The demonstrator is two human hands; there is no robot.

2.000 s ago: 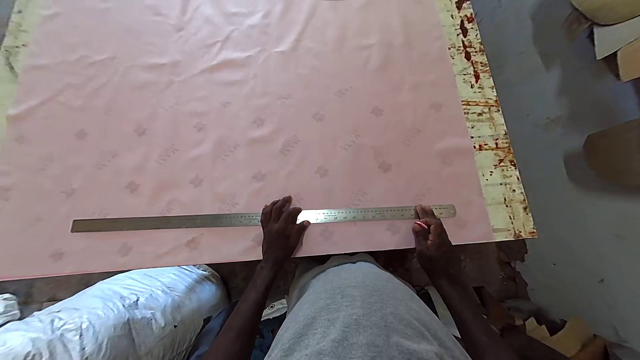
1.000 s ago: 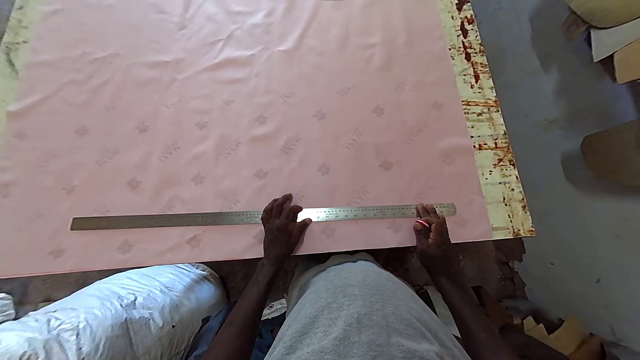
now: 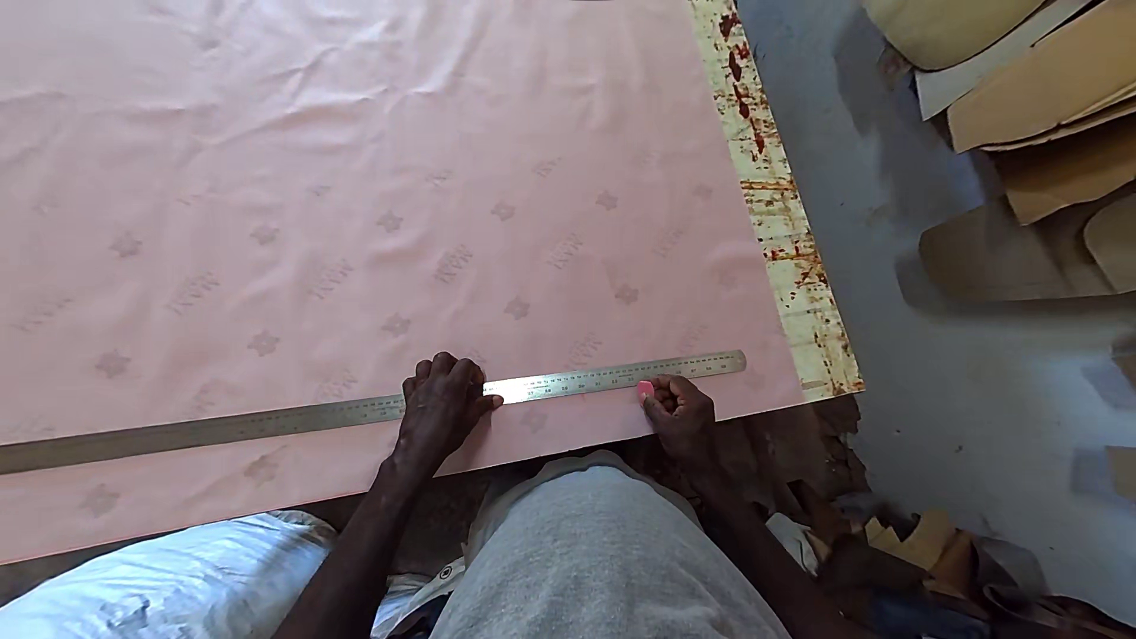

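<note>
A long steel ruler (image 3: 568, 385) lies across pink patterned sheet material (image 3: 532, 257), near its front edge. My left hand (image 3: 442, 404) presses on the ruler left of its right end, fingertips over the far edge and thumb at the near edge. Between the thumb and fingers of my right hand (image 3: 679, 413) is a small pink flat piece (image 3: 646, 390), perhaps marking chalk, held at the ruler's near edge. The pink sheet bears faint flower and letter prints and has creases toward the back.
A worn, stained table edge (image 3: 785, 240) shows along the sheet's right side. Brown board-like pieces (image 3: 1047, 89) hang or lean at the upper right. Scraps (image 3: 932, 550) are heaped low at the right, and a white sack (image 3: 177, 581) bulges below the table at the left.
My right hand has moved left along the ruler, away from its right end. My left hand stays on the ruler. The view has shifted and turned somewhat.
</note>
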